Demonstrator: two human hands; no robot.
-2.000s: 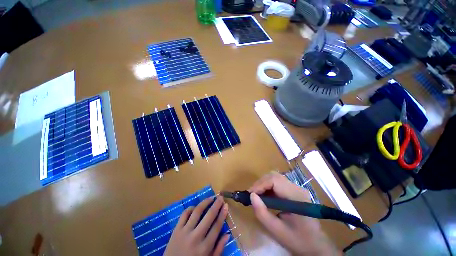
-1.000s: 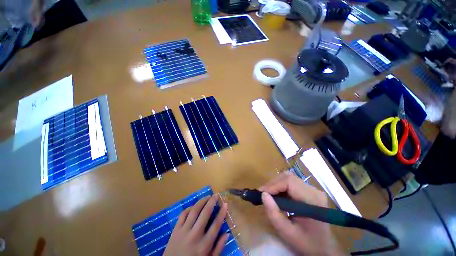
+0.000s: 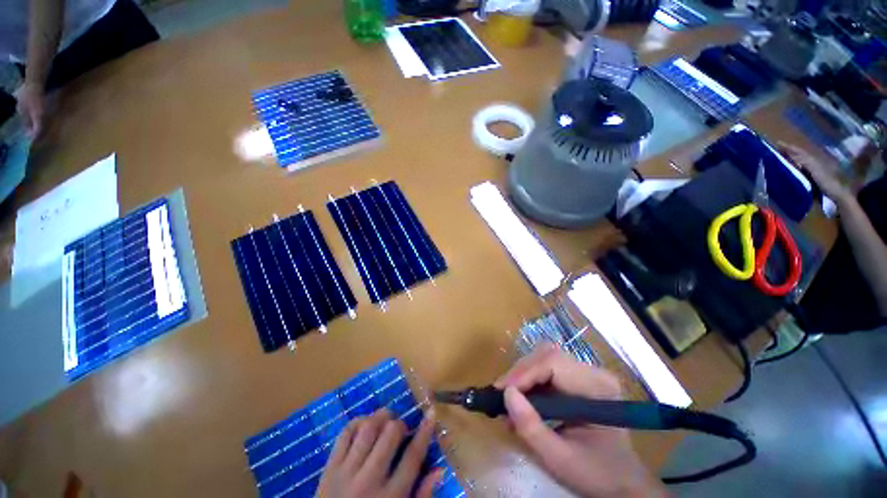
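Observation:
A bright blue solar cell panel [image 3: 306, 428] with pale lines lies at the bottom, cut off by the picture's edge. My left hand [image 3: 379, 457] lies flat on it, fingers slightly spread, fingertips near its right edge. My right hand [image 3: 574, 428] holds a soldering iron [image 3: 593, 410] like a pen, its tip pointing left at the panel's right edge, where ribbon ends stick out. Whether the tip touches is too small to tell. Two dark solar cells [image 3: 292, 277] [image 3: 387, 240] lie side by side beyond the panel. Short tabbing ribbons [image 3: 556, 333] lie loose beyond my right hand.
White strips [image 3: 515, 238] [image 3: 630, 340], a grey canister [image 3: 579, 156] and a tape roll [image 3: 503, 128] stand right. Scissors [image 3: 755, 248] lie on a black box [image 3: 681, 229] by an iron stand [image 3: 676, 326]. A finished panel [image 3: 126, 287] lies left. People's arms show at both sides.
The view has shifted, so table things appear farther left. My left hand has slid down the panel. The iron's tip is lower along the edge. Another person's arm has come in at the upper left.

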